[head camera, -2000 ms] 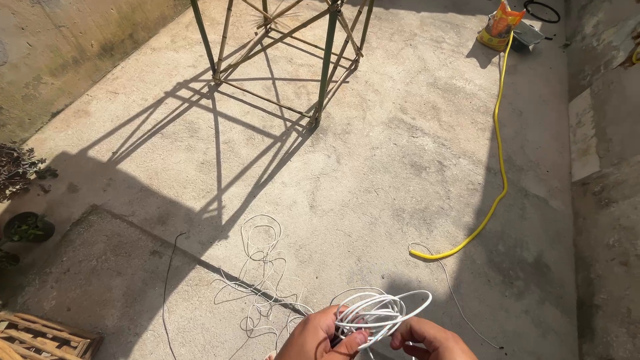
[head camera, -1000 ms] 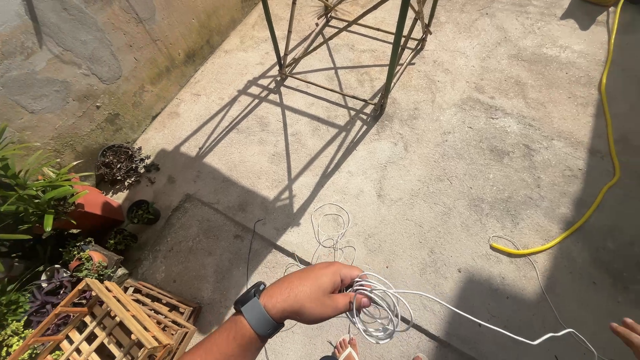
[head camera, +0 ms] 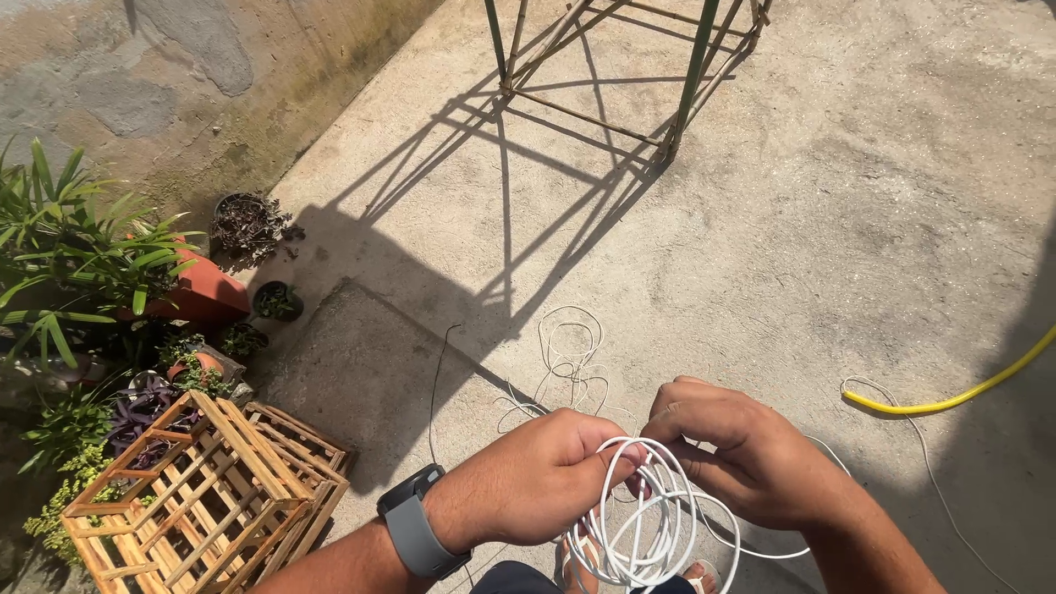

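Note:
A loose coil of white cable (head camera: 639,528) hangs from my left hand (head camera: 544,474), whose thumb and fingers close on its upper loops. My right hand (head camera: 734,450) is right beside it at the top of the coil, its fingers bent and pinching the cable near the left fingertips. Part of the white cable runs out below the right wrist. Thinner pale wire (head camera: 571,355) lies in tangled loops on the concrete beyond my hands. The end of a yellow hose (head camera: 949,404) rests on the floor at the right, with a thin wire by it. A smartwatch (head camera: 421,524) is on my left wrist.
A frame of bamboo-like poles (head camera: 590,120) stands at the top middle. Wooden slatted crates (head camera: 190,503) are at the lower left, with potted plants (head camera: 198,285) behind them along the stained wall (head camera: 239,82). My sandaled feet show below the coil.
My right hand has come in from the right edge to the coil beside my left hand. The cable that stretched out to the right a second ago now bends in close loops.

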